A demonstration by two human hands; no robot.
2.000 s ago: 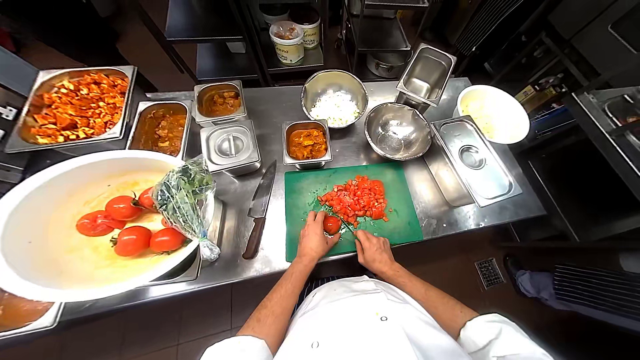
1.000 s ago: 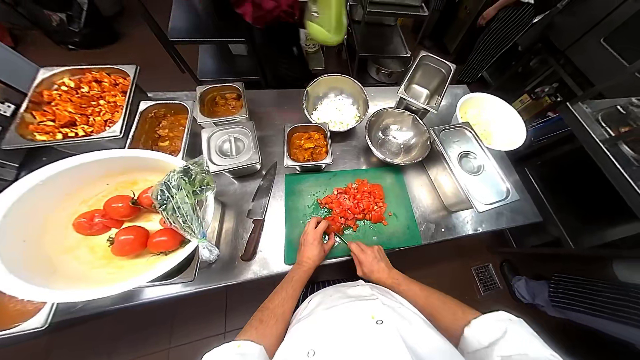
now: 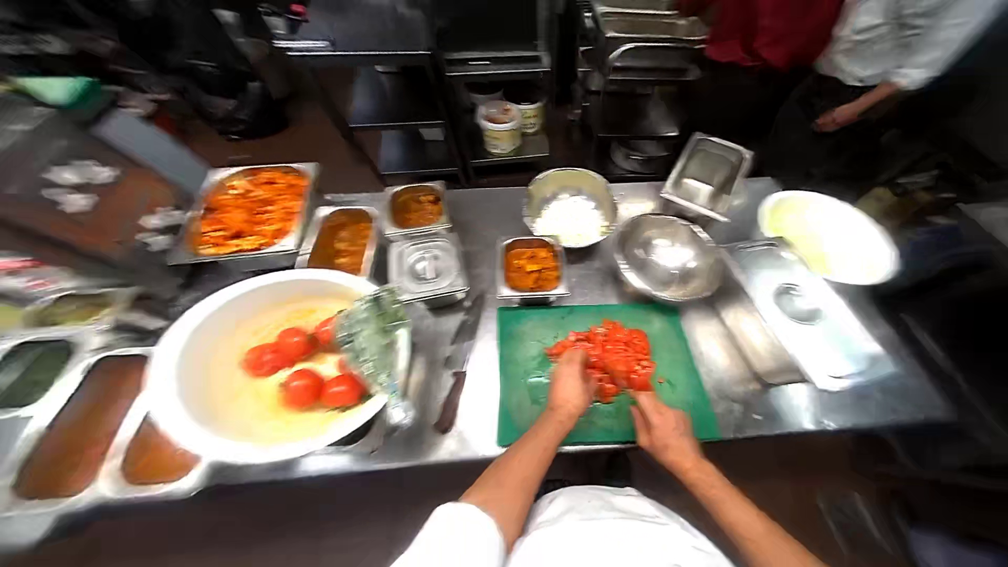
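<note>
Chopped red tomato (image 3: 618, 346) lies heaped on a green cutting board (image 3: 524, 409). My left hand (image 3: 572, 383) rests at the left edge of the heap, its fingertips against the pieces; whether it grips one is hidden. My right hand (image 3: 665, 427) is at the board's lower right, fingers curled; blur hides what is in them. A large knife (image 3: 454, 386) with a dark handle lies left of the board. Farther left, whole tomatoes (image 3: 303, 388) sit in a wide white bowl (image 3: 177, 386), and a plastic bag of green herbs (image 3: 374, 339) hangs over its rim.
Behind the board stand a metal pan of orange food (image 3: 533, 268), a bowl of chopped white food (image 3: 571, 213) and a metal bowl (image 3: 669, 256). A lidded steel pan (image 3: 803, 315) and a white bowl (image 3: 862, 244) are at right. Two people (image 3: 858, 47) stand beyond the counter.
The view has swung left and is blurred. Both hands remain at the tomato heap. Two people now show at the upper right.
</note>
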